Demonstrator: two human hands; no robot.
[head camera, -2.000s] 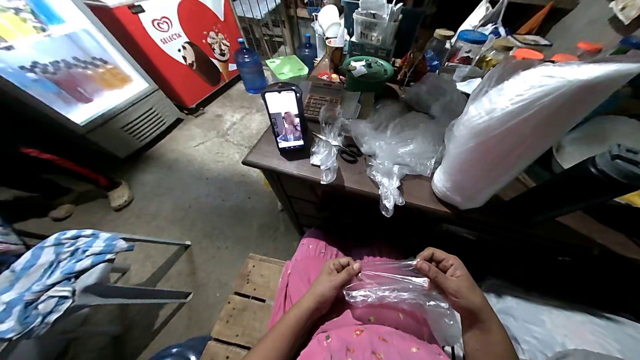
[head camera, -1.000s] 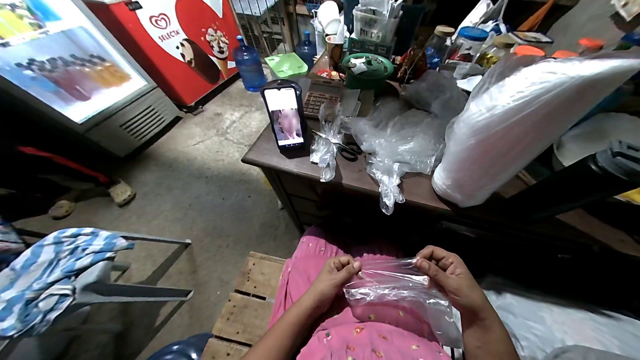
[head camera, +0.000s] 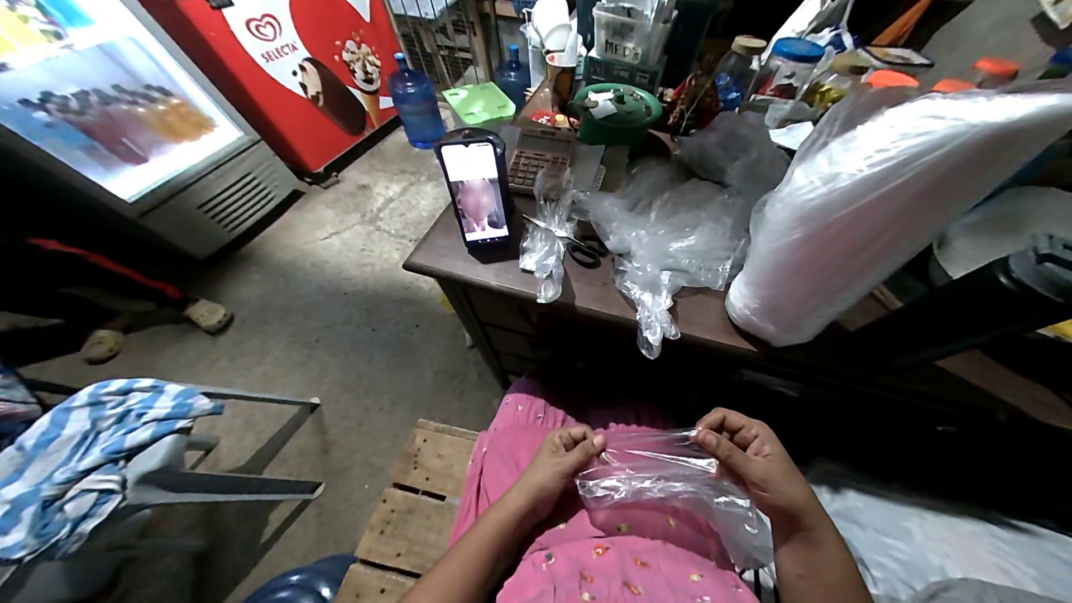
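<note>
A clear plastic bag (head camera: 670, 494) stretches between my two hands above the pink patterned cloth over my lap. My left hand (head camera: 563, 465) pinches one edge of it between thumb and fingers. The other edge is gripped by my right hand (head camera: 749, 456), with the bag's lower part hanging beside that wrist. Ahead on the dark wooden desk (head camera: 544, 289) stands a lit smartphone (head camera: 479, 193). Beside the phone lie a small crumpled clear bag (head camera: 546, 243), black-handled scissors (head camera: 586, 249) and a larger heap of clear plastic bags (head camera: 662, 243).
A big plastic-wrapped white roll (head camera: 871, 209) leans over the desk's right side, near a black cylinder (head camera: 963, 301). Behind are a calculator (head camera: 540, 157), a green basket (head camera: 615, 113) and several jars. A wooden slatted bench (head camera: 419, 502) and a cloth-draped chair (head camera: 226, 484) stand left; a person's feet (head camera: 208, 315) show beyond.
</note>
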